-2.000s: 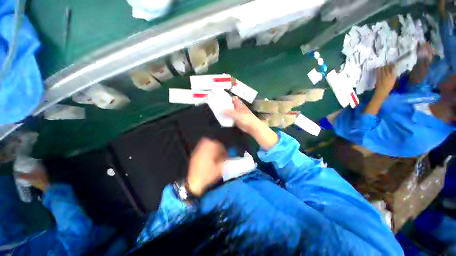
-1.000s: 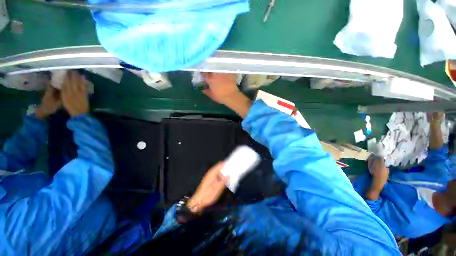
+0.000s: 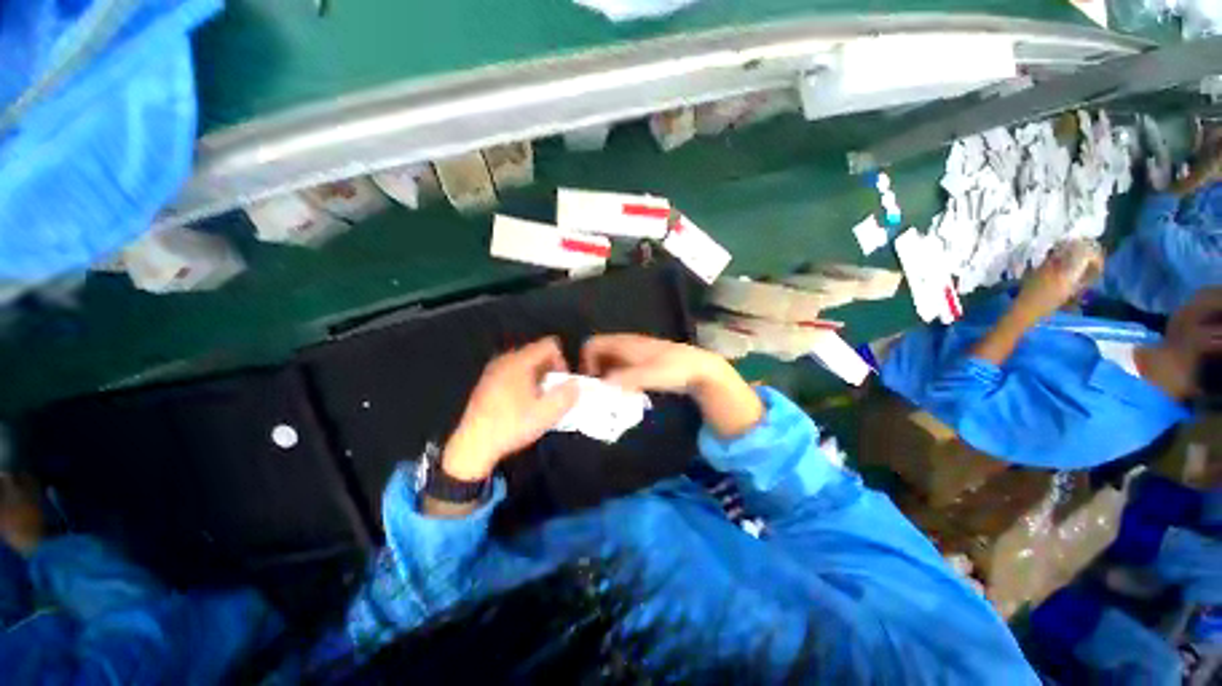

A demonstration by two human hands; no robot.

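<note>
My left hand (image 3: 507,409), with a dark watch at the wrist, holds a small crumpled white wrapped unit (image 3: 596,407) over the black tray (image 3: 442,402). My right hand (image 3: 657,365) is at the upper right side of the same unit, its fingers bent over it; whether it grips the unit is hard to tell. Several white cartons with red ends (image 3: 610,213) lie on the green surface just beyond the tray.
Pale units (image 3: 181,259) line the silver rail (image 3: 456,114). Beige-grey boxes (image 3: 771,298) are stacked right of the tray. A white pile (image 3: 1025,201) lies before a person in blue at right. Light blue cloth (image 3: 101,134) hangs upper left. A brown carton (image 3: 1039,550) is lower right.
My right hand has come back from under the rail to meet my left hand at the white unit over the tray. The view has turned, and the blue cloth now shows at upper left.
</note>
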